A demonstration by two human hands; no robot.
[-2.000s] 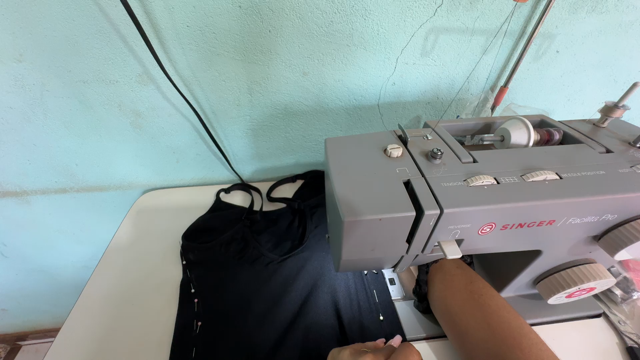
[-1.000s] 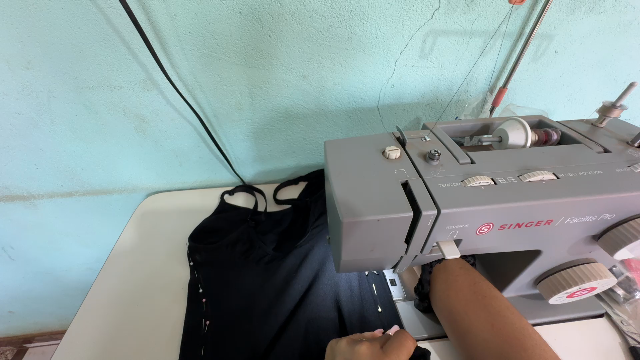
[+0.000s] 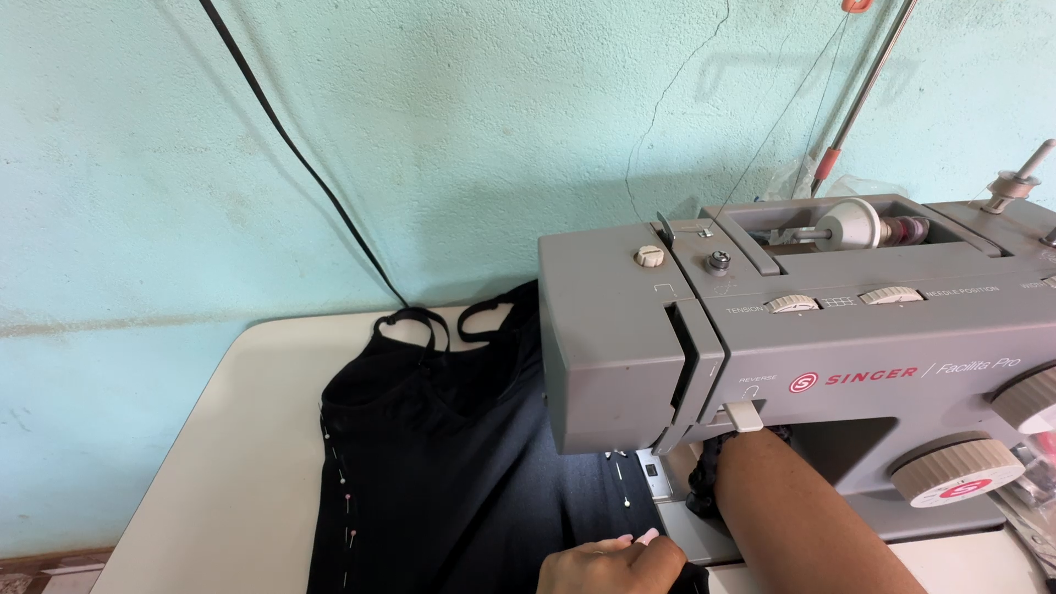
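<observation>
A black strappy garment (image 3: 445, 470) lies on the table, its right part running beneath the head of the grey Singer sewing machine (image 3: 627, 355). Ball-headed pins (image 3: 347, 497) line its left edge, and more pins (image 3: 624, 487) sit near the needle plate (image 3: 652, 472). At the bottom, my left hand (image 3: 615, 568) grips the garment's near edge with bent fingers. My right forearm (image 3: 792, 495), with a dark scrunchie (image 3: 704, 478) at the wrist, reaches under the machine's arm below the reverse lever (image 3: 744, 416); the right hand itself is hidden behind the machine.
A pale table (image 3: 223, 429) stands against a cracked turquoise wall (image 3: 462, 148). A black cord (image 3: 285, 136) hangs down to the garment. Behind the machine rises a metal thread stand (image 3: 866, 91). Plastic bags (image 3: 1035, 462) lie at the far right, and dials project from the machine's front.
My left hand has stayed at the near edge of the garment, where the cloth has shifted slightly. My right forearm keeps its place under the machine.
</observation>
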